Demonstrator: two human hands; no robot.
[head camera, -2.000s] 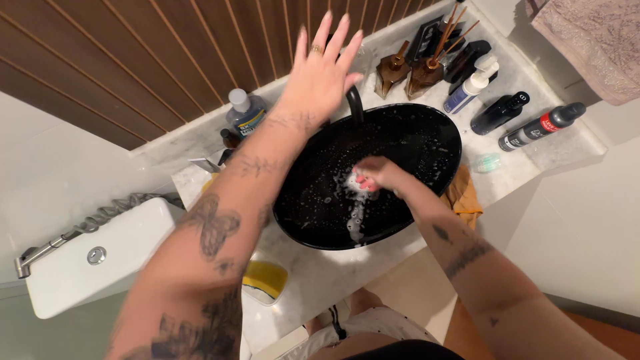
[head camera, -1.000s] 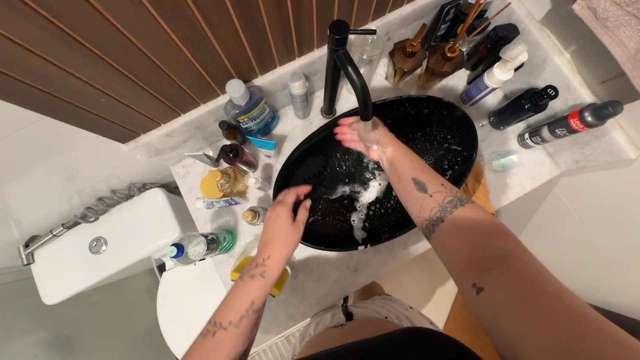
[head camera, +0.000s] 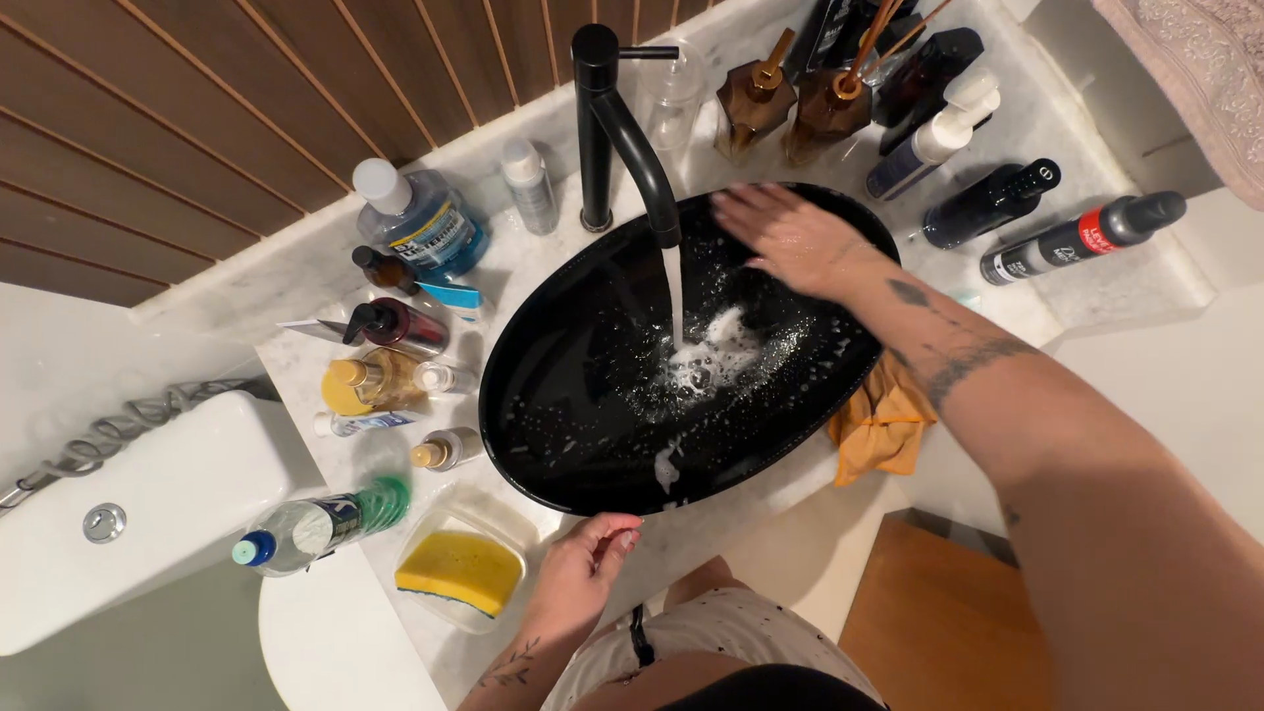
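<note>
Water runs from a matte black faucet (head camera: 637, 163) into a black oval vessel sink (head camera: 583, 395), where white foam (head camera: 726, 346) gathers under the stream. My right hand (head camera: 790, 237) is over the sink's upper right part, fingers extended and slightly blurred, holding nothing. By the sink's near rim is my left hand (head camera: 590, 563), its thumb and index finger close together; whether anything is between them I cannot tell. Left of that hand, a yellow sponge (head camera: 461, 573) lies in a clear plastic container (head camera: 494, 513). An orange cloth (head camera: 884, 420) hangs at the counter's edge, right of the sink.
A mouthwash bottle (head camera: 425, 222), a dark red pump bottle (head camera: 400, 326) and a clear bottle with a blue cap (head camera: 316, 528) stand left of the sink. Amber glass bottles (head camera: 755, 99), a white-capped pump bottle (head camera: 933, 138) and a black spray can (head camera: 1076, 237) line the right side.
My right hand has moved from under the faucet to the sink's upper right side. My left hand has moved from over the sink to its near rim.
</note>
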